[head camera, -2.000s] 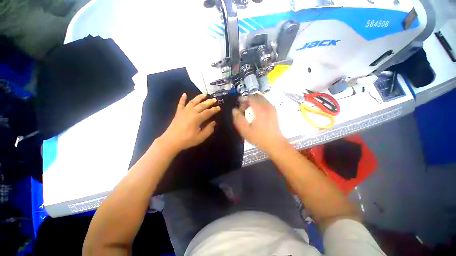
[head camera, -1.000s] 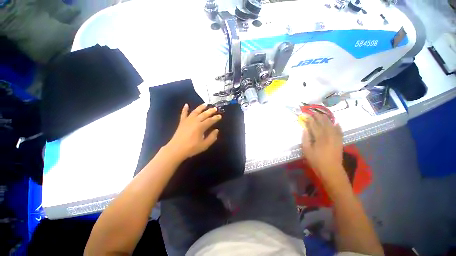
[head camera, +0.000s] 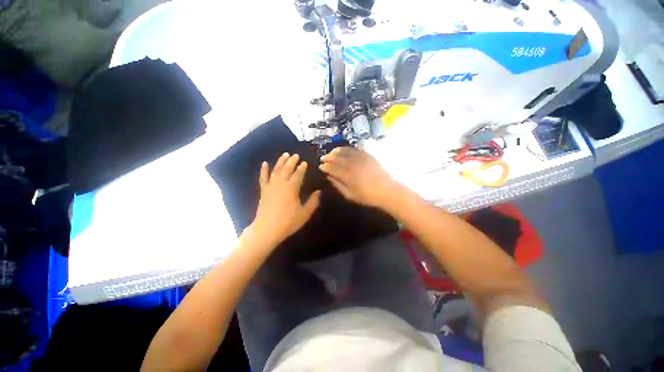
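Note:
A black garment panel (head camera: 244, 163) lies turned at an angle on the table, its right part at the needle area (head camera: 336, 138) and its lower edge over the table front. My left hand (head camera: 282, 196) lies flat on the panel, fingers spread. My right hand (head camera: 357, 174) is on the panel just below the presser foot, fingers together; whether it pinches the cloth cannot be told. The scissors with red and yellow handles (head camera: 485, 173) lie on the table to the right. The white sewing machine (head camera: 466, 94) stands behind them.
A stack of black panels (head camera: 135, 120) lies at the table's left. A small dark tray (head camera: 557, 138) and a dark cloth bundle (head camera: 601, 112) are at the right. A red item (head camera: 530, 243) is below the table. A yellow piece (head camera: 397, 115) is beside the needle area.
My right hand went to the scissors, then came back to the panel without them. The panel has turned and its lower edge has swung right. My left hand has stayed on it.

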